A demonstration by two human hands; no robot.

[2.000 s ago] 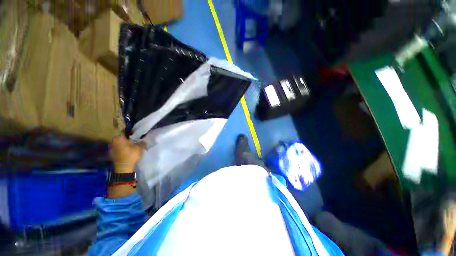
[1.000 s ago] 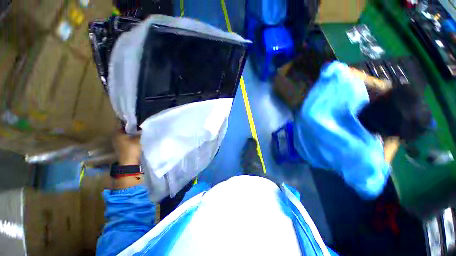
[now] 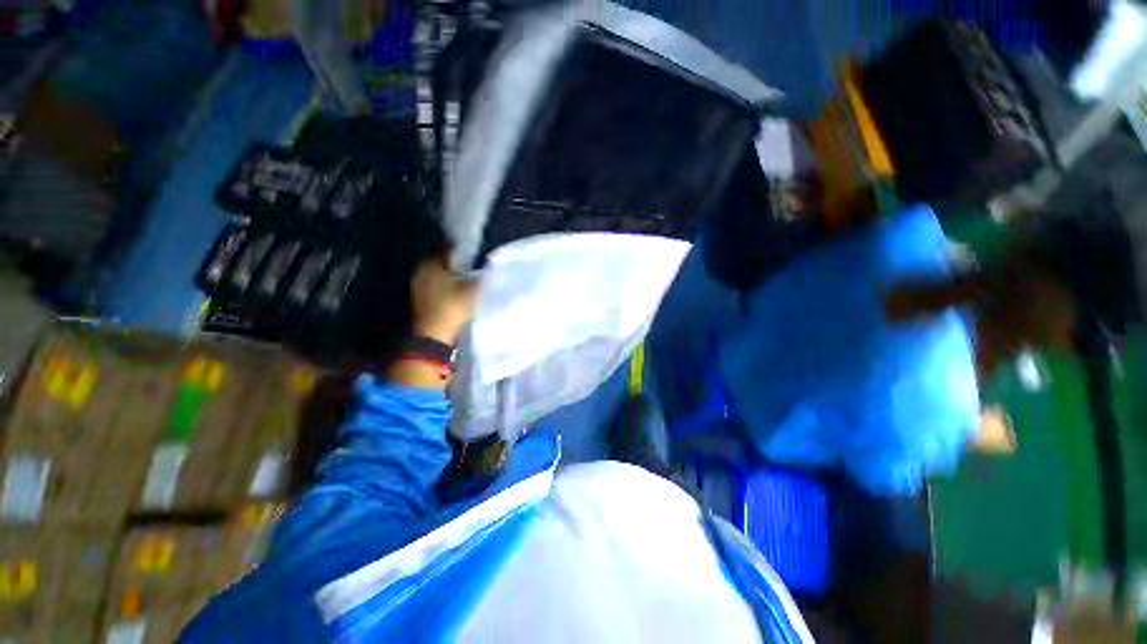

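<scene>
My left hand (image 3: 443, 302), with a dark band at the wrist, grips the near left edge of a black blister tray (image 3: 616, 145). The fingers are mostly hidden behind the load. A whitish, limp foam sheet (image 3: 572, 302) drapes over the tray's near side, and a pale strip runs along its left and far edges. The load is held up in front of me, tilted. My right hand is not in view. The picture is blurred.
Black foam trays (image 3: 283, 271) with silvery parts in rows stand left. Labelled cartons (image 3: 164, 440) are stacked at the lower left. A person in a light blue smock (image 3: 862, 365) is close on the right at a green bench (image 3: 1025, 503). A blue stool (image 3: 786, 528) is beside the bench.
My left hand and the tray load have shifted right in the picture. The black foam trays have come into view on the left. The smocked person, seen a second ago, remains on the right.
</scene>
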